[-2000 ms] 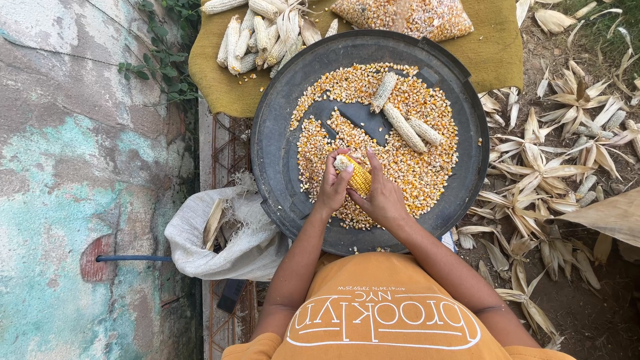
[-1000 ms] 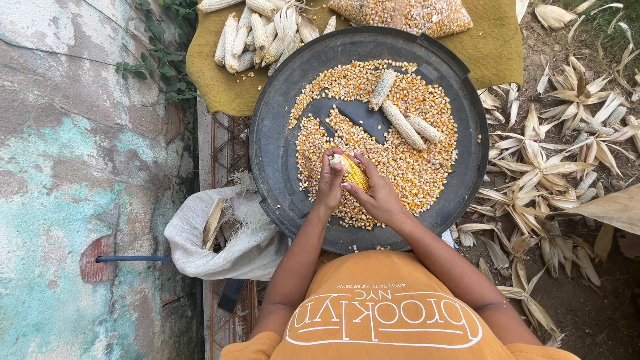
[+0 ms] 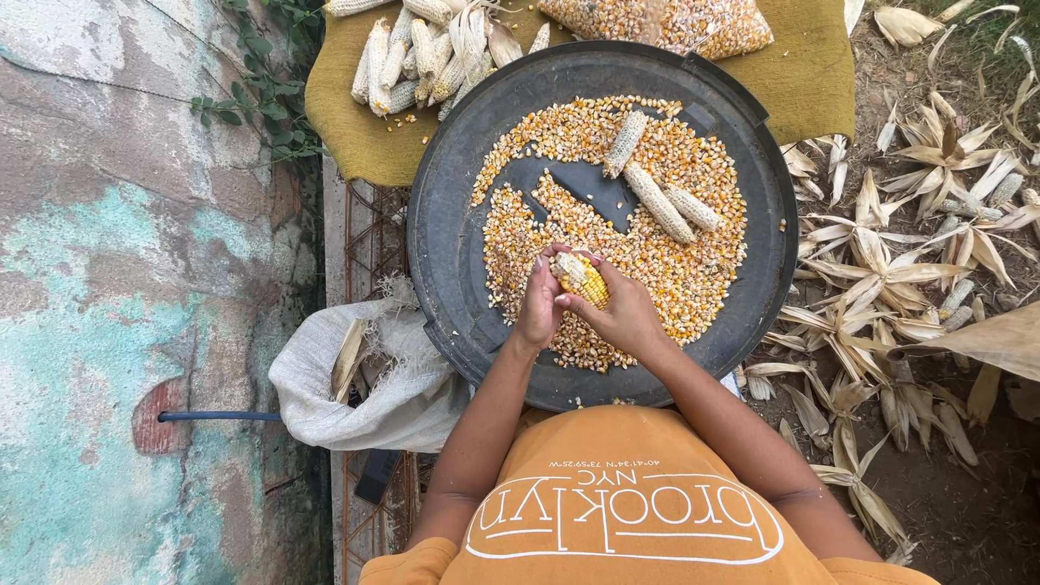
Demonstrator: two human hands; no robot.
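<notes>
A partly shelled ear of yellow corn (image 3: 587,280) is held between my two hands, over a round black tray (image 3: 455,268). My left hand (image 3: 539,302) cups its left side. My right hand (image 3: 621,313) wraps its lower right side, with the thumb lying across the kernels. The upper left end of the ear is bare of kernels. Loose corn kernels (image 3: 699,276) are spread over the tray around and below my hands. Several bare corncobs (image 3: 656,203) lie on the kernels at the upper right, two of them side by side.
Beyond the tray, a mustard cloth (image 3: 804,73) bears a pile of bare cobs (image 3: 422,57) and a clear bag of kernels (image 3: 691,20). A white woven sack (image 3: 325,406) with husks stands at the left, beside a weathered wall (image 3: 97,325). Dry husks (image 3: 869,268) litter the ground at the right.
My hands have stayed at about the same place over the tray. The ear has turned in them, and more of its bare end faces up.
</notes>
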